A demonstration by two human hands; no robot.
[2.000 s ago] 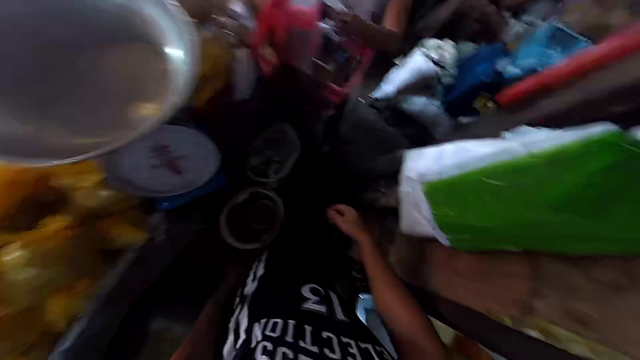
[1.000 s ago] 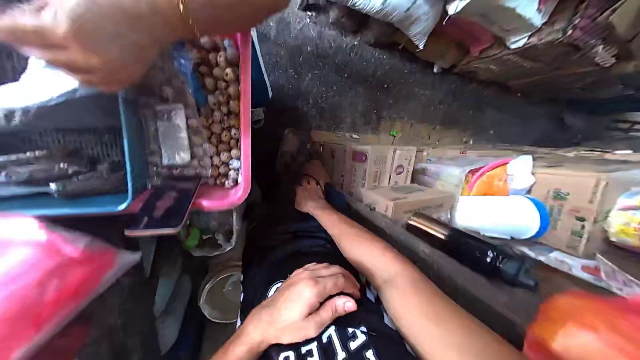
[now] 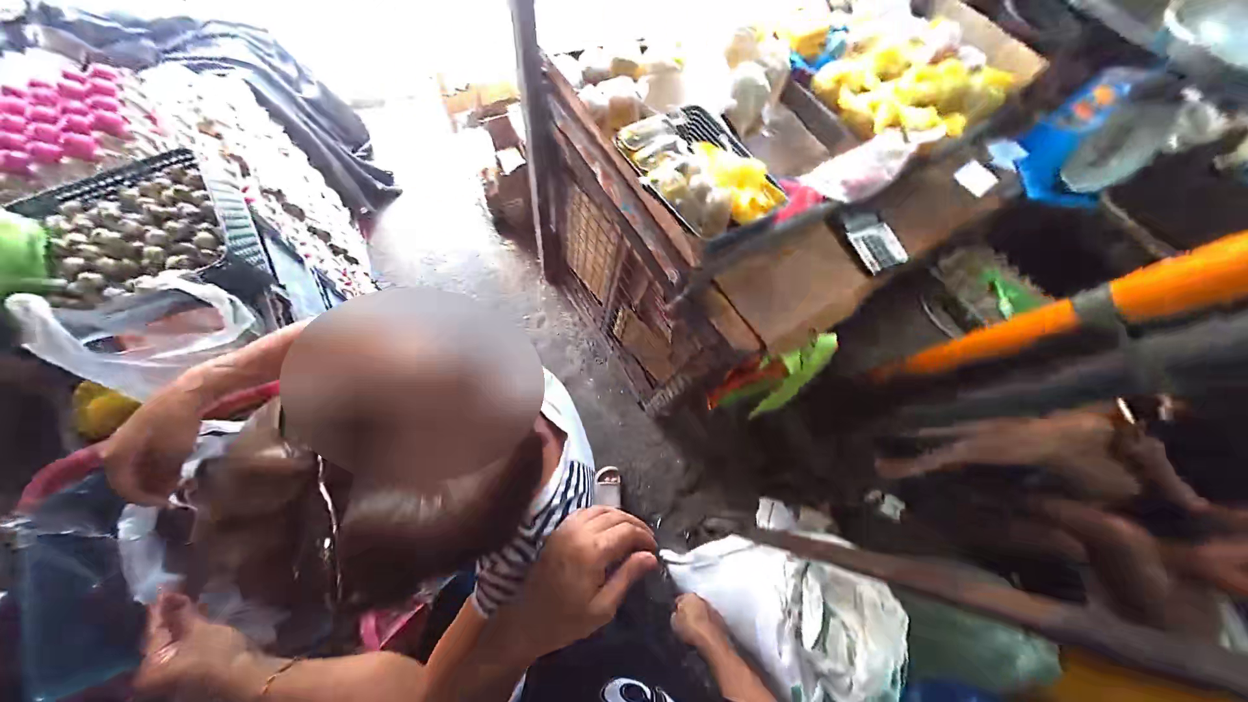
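My left hand (image 3: 600,561) is raised over the lower middle, fingers bent with the thumb apart, and holds nothing visible. It is near the striped sleeve (image 3: 522,565) of a person bent over on the left. My right hand (image 3: 694,619) is lower, beside a white sack (image 3: 780,595); its fingers are mostly hidden, so what it touches is unclear. My dark shirt with white print (image 3: 634,687) shows at the bottom edge. The other person's hand (image 3: 190,643), with a thin bracelet on the wrist, is at lower left by clear plastic bags (image 3: 127,341).
Black crates of small speckled eggs (image 3: 136,229) and rows of pink and white eggs (image 3: 63,112) fill the upper left. A wooden stall (image 3: 624,253) bears yellow and white bags. An orange pole (image 3: 1072,312) crosses the right, near another person's blurred arms (image 3: 1024,453).
The view has swung widely. One second ago my left hand lay on my shirt; it is now raised beside the other person's sleeve.
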